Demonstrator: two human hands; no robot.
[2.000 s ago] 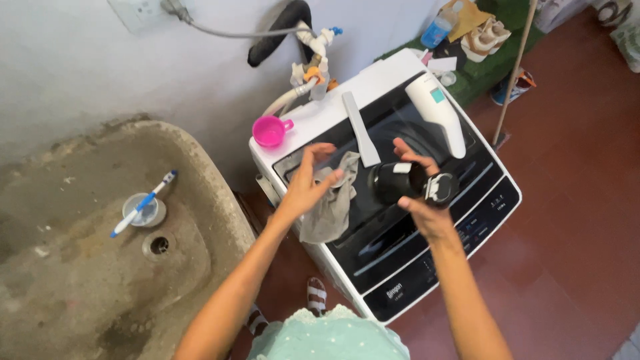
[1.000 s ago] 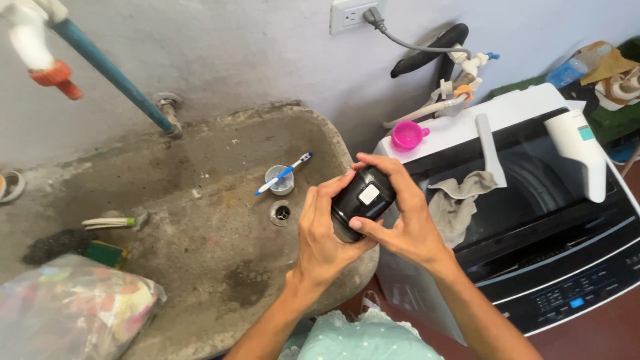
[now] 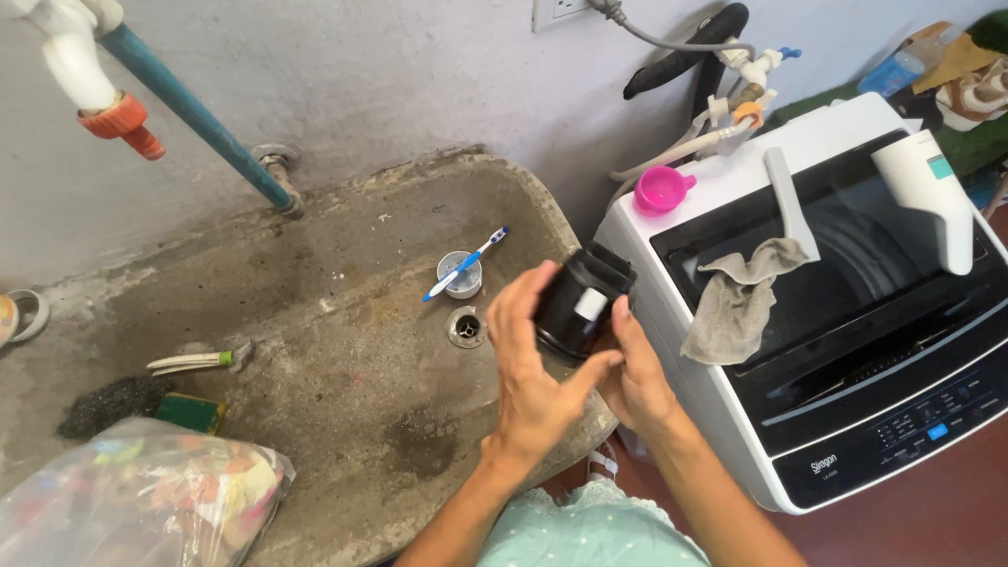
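Between both hands, above the right rim of the concrete sink, I hold a tilted black cylindrical container (image 3: 568, 316) with a small white patch on its side. My left hand (image 3: 529, 370) grips it from the left, fingers behind it and thumb below. Around its right side is my right hand (image 3: 636, 364), partly hidden by the container and the left thumb. To the left, a blue and white toothbrush (image 3: 466, 264) lies across a small cup (image 3: 465, 285) near the drain (image 3: 467, 326). On the washing machine (image 3: 872, 299) a grey cloth (image 3: 736, 311) hangs over the near left edge.
The concrete sink (image 3: 370, 370) holds a green sponge (image 3: 189, 413), a dark scouring pad (image 3: 116, 405) and a filled plastic bag (image 3: 157, 496). A pink cup (image 3: 661, 190), a grey strip (image 3: 787, 201) and a white device (image 3: 929, 189) lie on the machine. A white tap (image 3: 79, 71) juts over the upper left.
Both hands and the black container have moved left from over the washing machine to the sink's edge. My left hand, apart from the container two seconds ago, now grips it. The view has swung left.
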